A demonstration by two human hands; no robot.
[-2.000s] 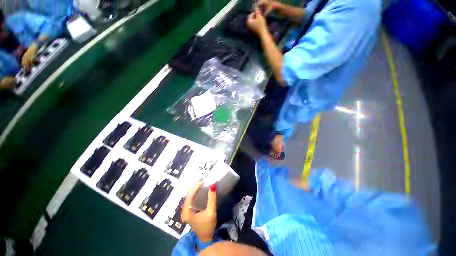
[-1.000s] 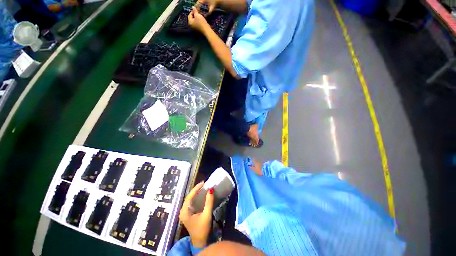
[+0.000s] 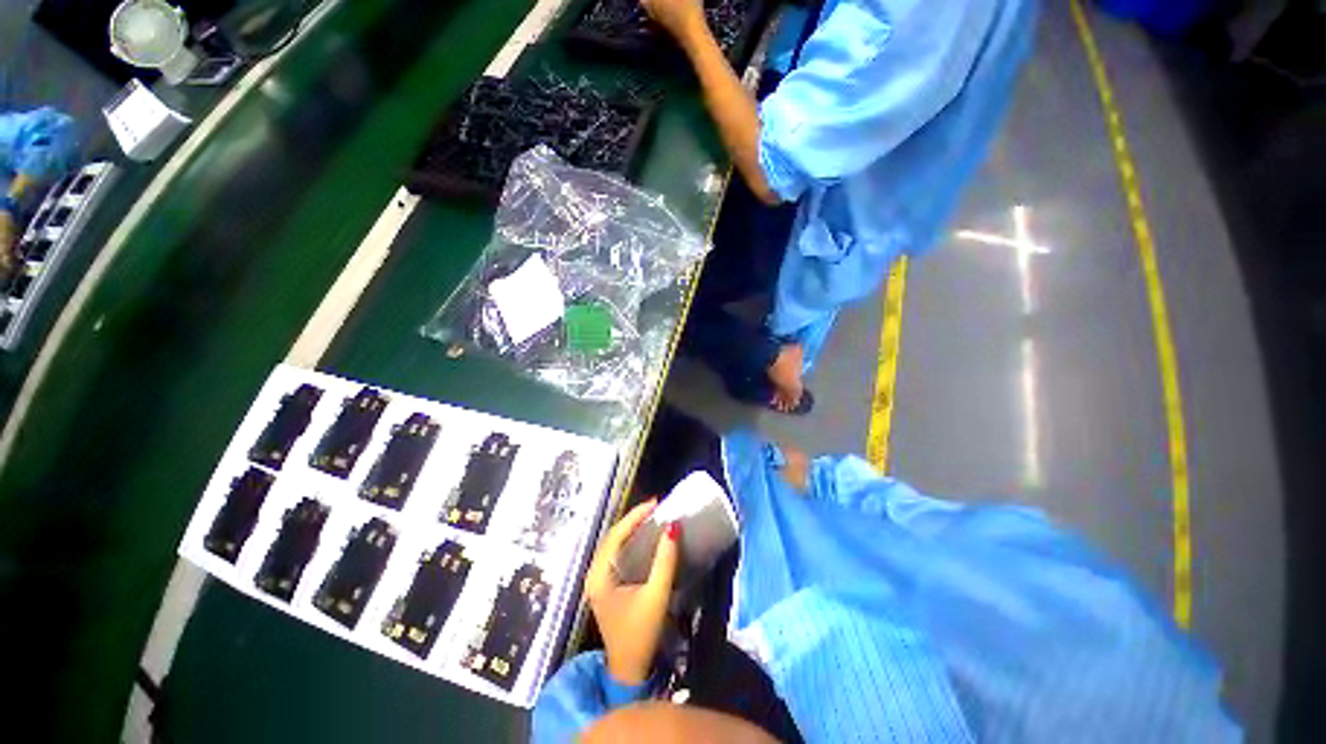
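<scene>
My left hand [image 3: 634,608], bare with red nails, holds a bent release liner sheet [image 3: 689,535], grey with a white edge, between thumb and fingers near my body. My right hand [image 3: 793,467] shows only as a small patch of skin at the end of the blue sleeve; its fingers are hidden. The white carrier tray [image 3: 400,535] lies left of my left hand, apart from it. It bears black phone boards [image 3: 428,597] in two columns; one board at its right end looks shiny and greyer.
A clear plastic bag [image 3: 582,228] with a white label [image 3: 525,300] and a green card [image 3: 589,329] lies beyond the tray. Black parts trays [image 3: 531,134] are farther off. A person in a blue smock [image 3: 887,160] stands at the bench edge. Another sleeve [image 3: 39,143] is far left.
The view has swung left and then partly back right. My left hand has come away from over the tray's right end, uncovering boards there, and still holds the liner sheet.
</scene>
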